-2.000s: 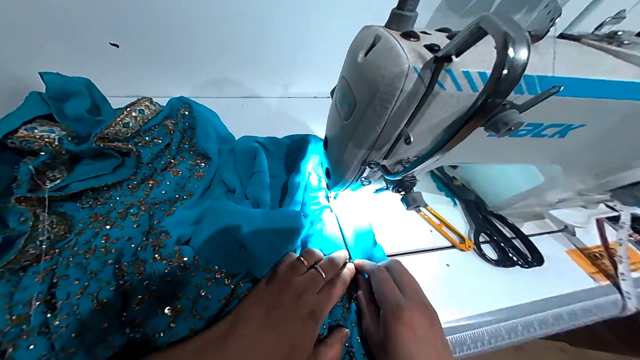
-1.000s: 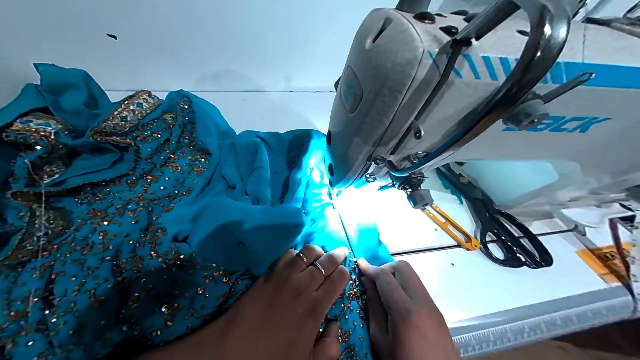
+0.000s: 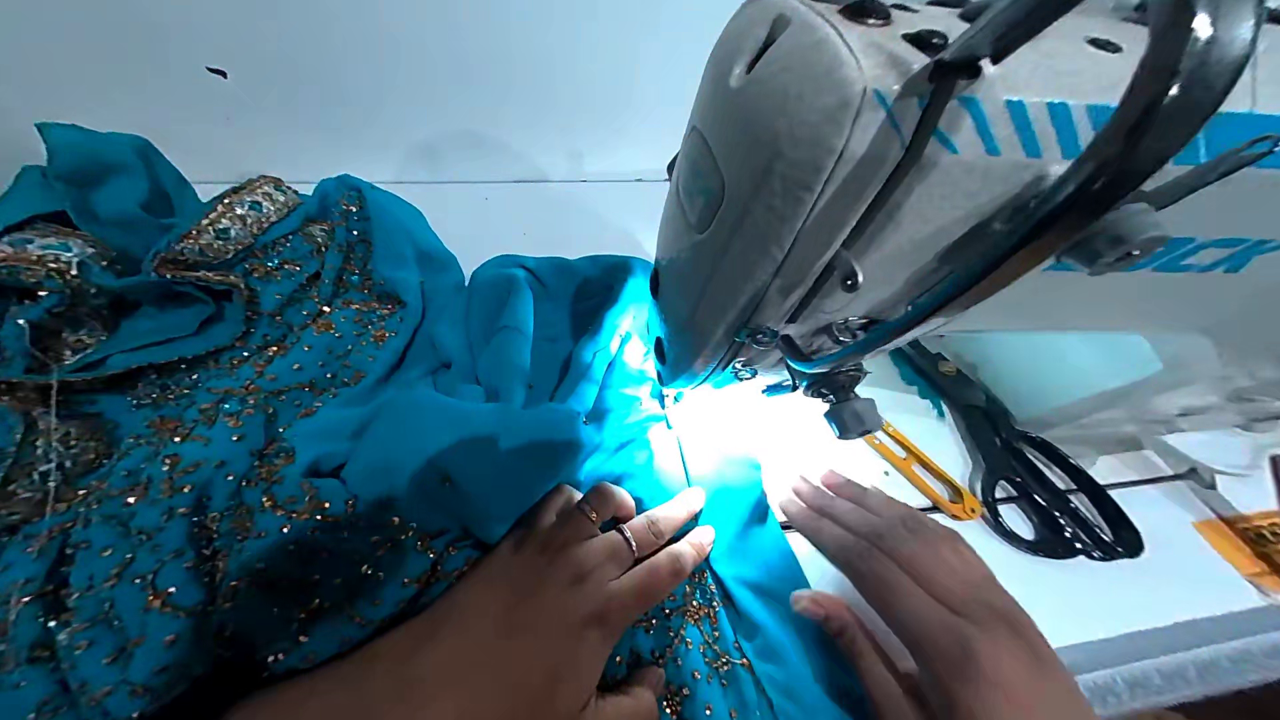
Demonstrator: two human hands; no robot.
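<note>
Teal fabric with gold beadwork and sequins (image 3: 270, 390) spreads over the left of the sewing table and runs under the head of a Jack sewing machine (image 3: 780, 180). A bright lamp washes out the needle area, so needle and presser foot are hard to make out. My left hand (image 3: 590, 580), with rings on two fingers, lies on the fabric just below the needle area, fingertips at a seam line. Just right of the fabric strip, my right hand (image 3: 920, 590) has its fingers apart with nothing in them; whether its fingertips touch the strip's edge or the table is unclear.
Black-handled scissors (image 3: 1050, 490) lie right of the needle area, beside a yellow thread snipper (image 3: 925, 472). A clear-looking ruler or tape edge (image 3: 1180, 665) runs along the table's front edge. An orange item (image 3: 1245, 545) is at the far right.
My right hand has let go of the fabric beside my left fingertips and moved right, its fingers now spread. My left hand stays on the fabric near the seam.
</note>
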